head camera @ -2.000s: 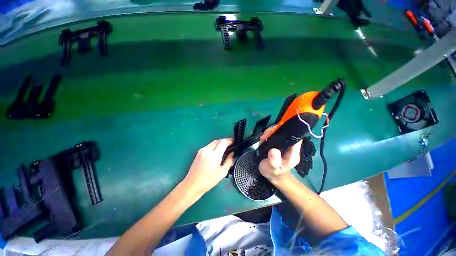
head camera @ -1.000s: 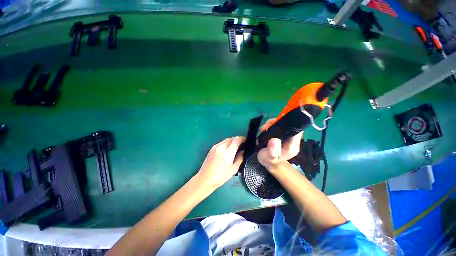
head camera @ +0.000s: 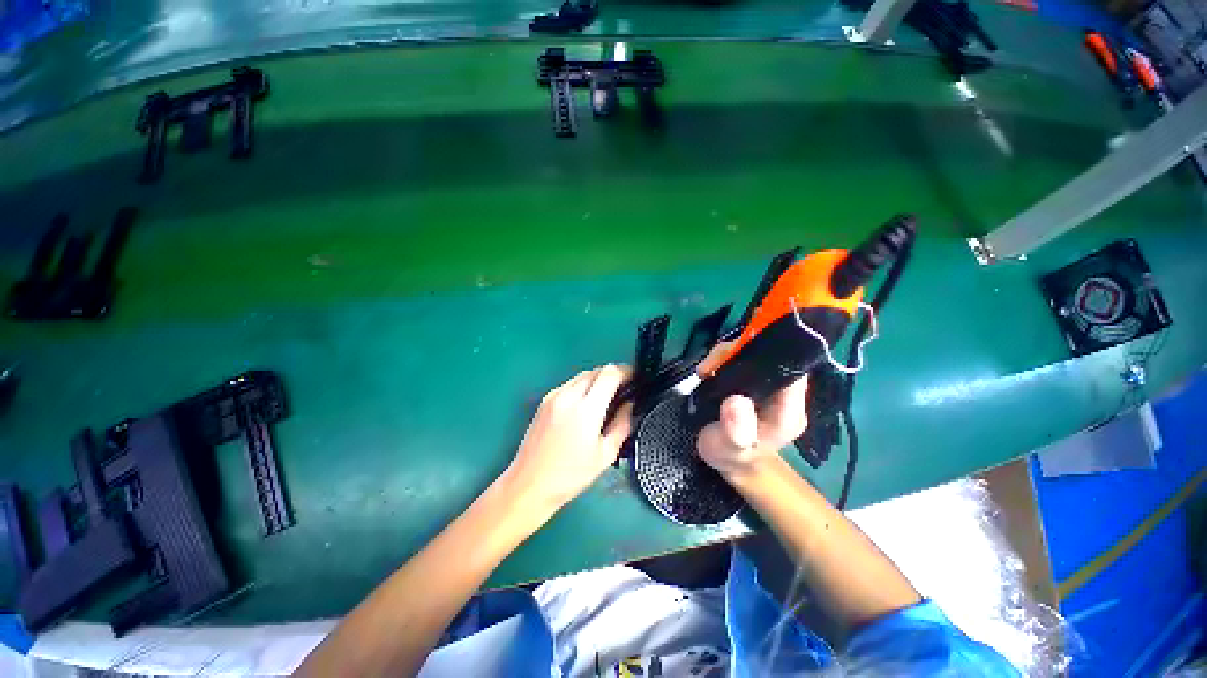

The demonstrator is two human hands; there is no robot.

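My left hand (head camera: 572, 431) holds the near left end of a black three-pronged bracket (head camera: 651, 347), its prongs pointing away from me. My right hand (head camera: 756, 427) grips an orange and black electric screwdriver (head camera: 798, 305), tilted with its cord end up and right. The screwdriver's tip is hidden behind the hand and bracket. A round dimpled screw tray (head camera: 674, 464) lies under and between my hands, with dark screws at its near side. A heap of small black parts (head camera: 829, 413) lies right of my right hand, partly hidden.
Stacked black brackets (head camera: 172, 510) lie at the left. More brackets lie further off (head camera: 602, 82), (head camera: 199, 113), (head camera: 73, 272). A grey post (head camera: 1099, 192) and a black square fan (head camera: 1103, 299) are at the right. A carton with clear plastic (head camera: 946, 550) is below the bench edge.
Compared with one second ago, the bracket is turned so that its three prongs show again, where only one showed clearly. Both hands keep their hold. The whole view has shifted slightly.
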